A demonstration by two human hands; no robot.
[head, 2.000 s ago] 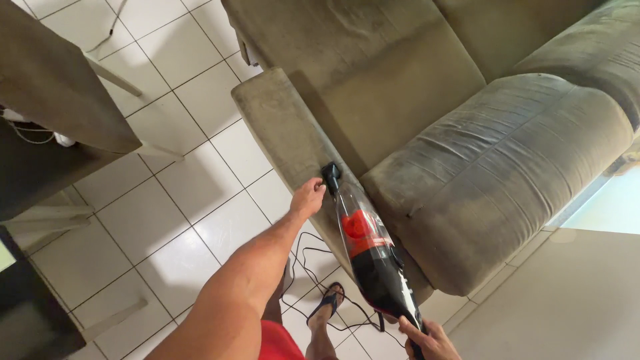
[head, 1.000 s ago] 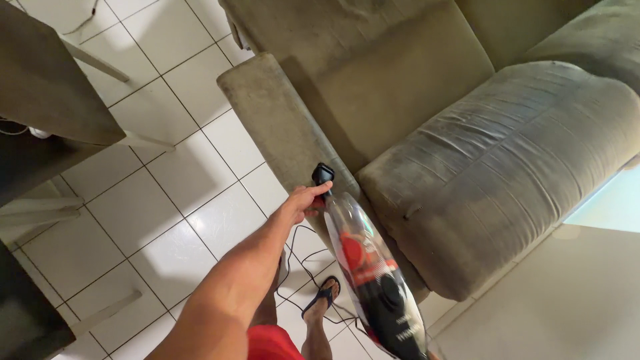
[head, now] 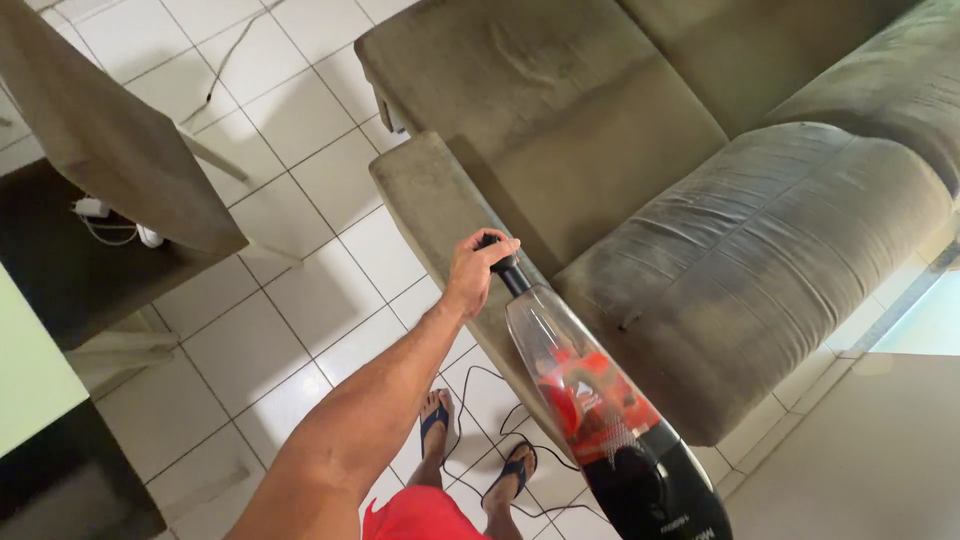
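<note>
My left hand [head: 480, 266] is closed around the black nozzle [head: 504, 259] at the front end of a handheld vacuum cleaner [head: 600, 405]. The vacuum has a clear dust chamber with a red part inside and a black motor body. It lies slantwise over the sofa's armrest [head: 442, 210], its body toward the lower right. Whether the nozzle touches the fabric cannot be told. My right hand is out of view, as is the rear end of the vacuum.
A greenish-brown sofa seat [head: 555, 112] and back cushion [head: 757, 262] fill the right. A black power cord [head: 461, 397] loops on the tiled floor by my sandalled feet. At the left is a chair [head: 120, 127] holding a white charger and cable [head: 94, 208].
My left hand has closed over the nozzle, whose tip showed past my fingers before. My right hand, on the vacuum's rear two seconds ago, has left the view.
</note>
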